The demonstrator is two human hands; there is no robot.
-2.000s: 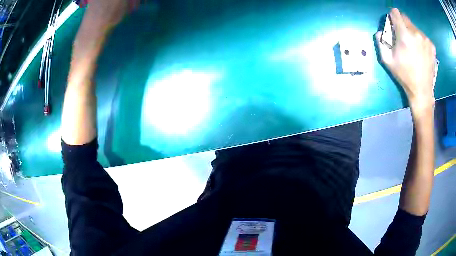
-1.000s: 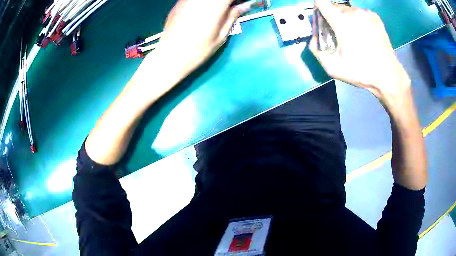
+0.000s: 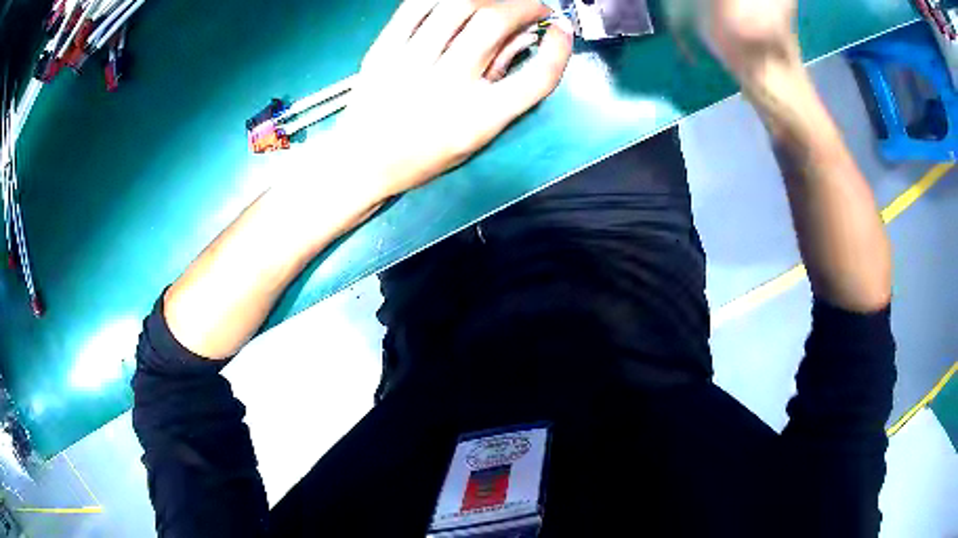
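My left hand [image 3: 462,79] is at the top centre, fingers closed on a wire harness. Thin coloured wires [image 3: 546,23] show at its fingertips, beside the silver fixture block [image 3: 620,18], which is cut by the top edge. The harness's white sleeved branches [image 3: 320,102] come out behind the hand to the left and end in red-orange and black connector housings [image 3: 269,128] on the bench. My right hand [image 3: 741,32] is at the top edge, right of the block, blurred and partly cut off. What it holds cannot be seen.
Harness bundles [image 3: 79,32] with red ends lie at the top left of the green bench [image 3: 200,147]. Several thin white cables [image 3: 18,221] lie along the left. More red ends [image 3: 935,19] show at the far right. A blue stool [image 3: 906,100] stands beyond the bench's edge.
My left hand came from the upper left to the block with a harness. The view shifted and the block now sits at the top edge. My right hand is blurred, above and right of the block.
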